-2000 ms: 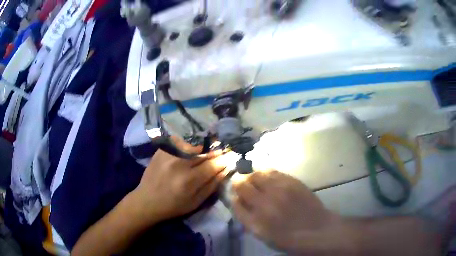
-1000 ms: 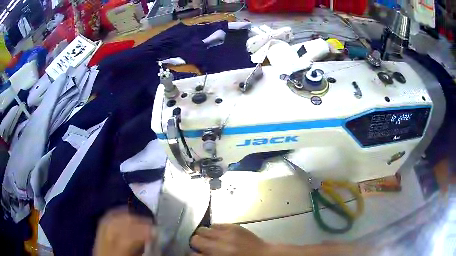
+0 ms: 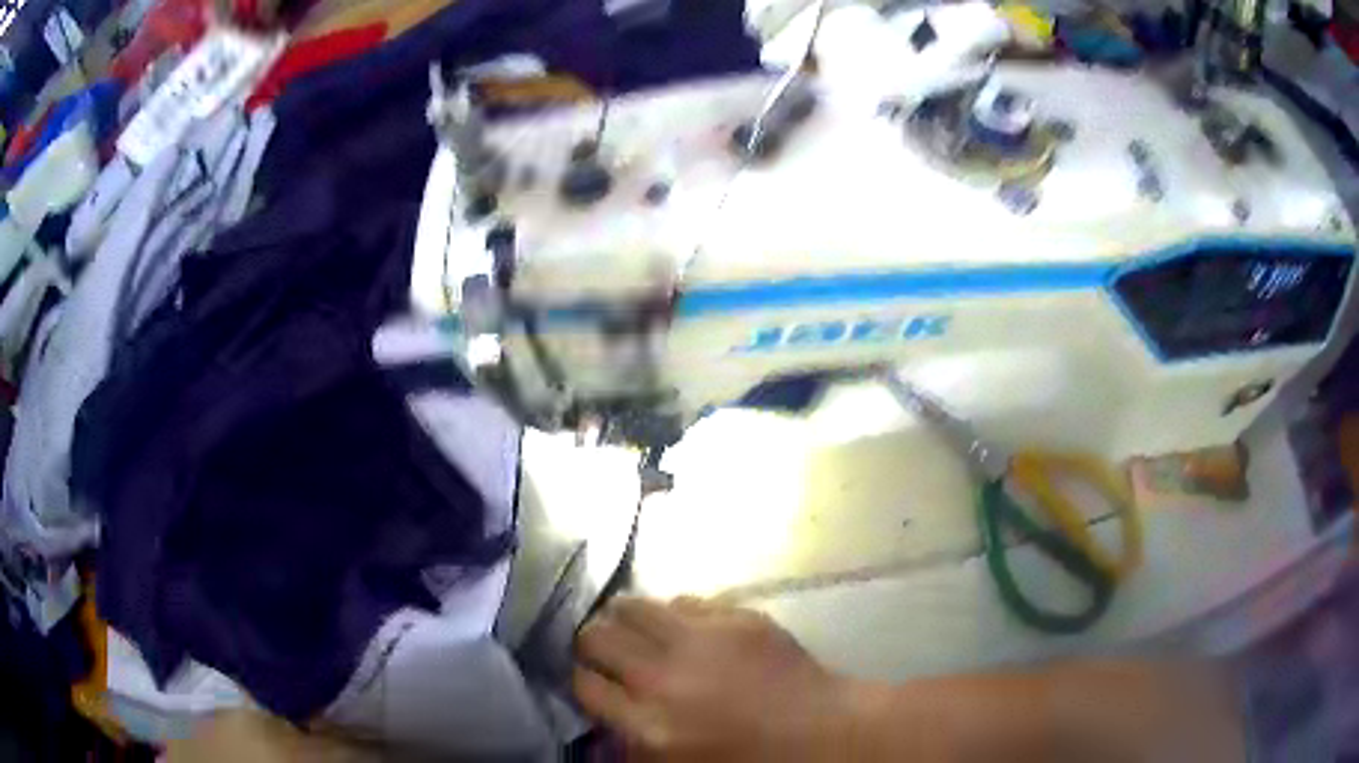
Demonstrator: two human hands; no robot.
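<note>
A pale grey-white cloth piece (image 3: pixel 559 544) with a dark edge runs from under the needle area towards me. My right hand (image 3: pixel 708 671) is at its right edge near the bottom, with the fingers bent onto the dark edge. My left hand (image 3: pixel 246 738) is cut off by the bottom edge and blurred, below the heaped navy garment (image 3: pixel 298 462); its fingers cannot be made out. The presser foot and needle are lost in blur and bright light.
The white sewing machine head (image 3: pixel 894 224) with a blue stripe stands ahead. Scissors with green and yellow handles (image 3: pixel 1055 544) lie right of the needle. Pale grey pieces (image 3: pixel 134 313) are piled at far left. A small brown item (image 3: pixel 1197 471) lies right of the scissors.
Over the last second the navy cloth has bunched up left of the needle and my left hand has moved down and left. Earlier both hands were at the needle.
</note>
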